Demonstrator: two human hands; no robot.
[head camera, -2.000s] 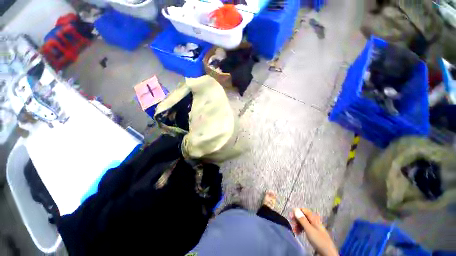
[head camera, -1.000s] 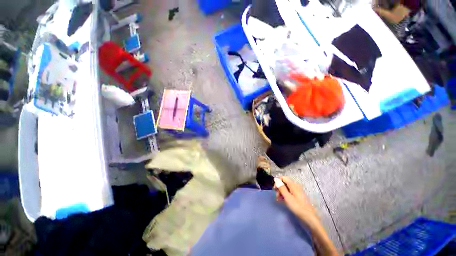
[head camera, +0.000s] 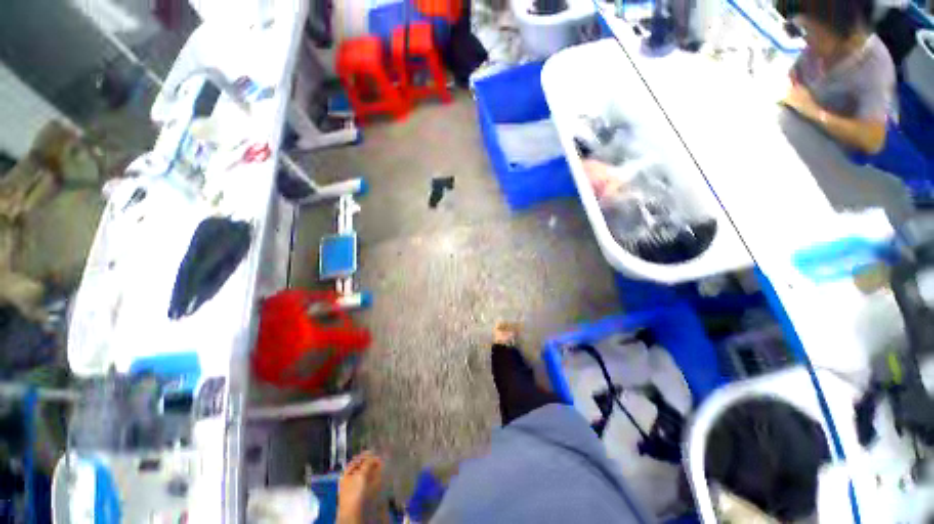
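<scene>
My left hand (head camera: 358, 487) is small and blurred at the bottom edge, left of my grey-blue clothing; its finger pose is unclear and I see nothing held in it. My right hand is out of the picture. Nearest on the right, a blue crate (head camera: 558, 363) on the floor holds white pieces (head camera: 671, 381) with black strips across them. Beside it, a white tub (head camera: 699, 435) holds dark cloth (head camera: 763, 455).
Machine tables (head camera: 133, 297) line the left, with a red stool (head camera: 297, 343) under them. Another white tub (head camera: 614, 246) and blue crate (head camera: 492, 133) stand on the right. A person (head camera: 850, 77) sits upper right. A dark scrap (head camera: 440, 190) lies on the aisle floor, with red stools (head camera: 371, 77) beyond.
The view has turned and moved into an aisle between table rows. My right hand has left the picture and my left hand has come in. The beige sack and pink-topped stool are out of view.
</scene>
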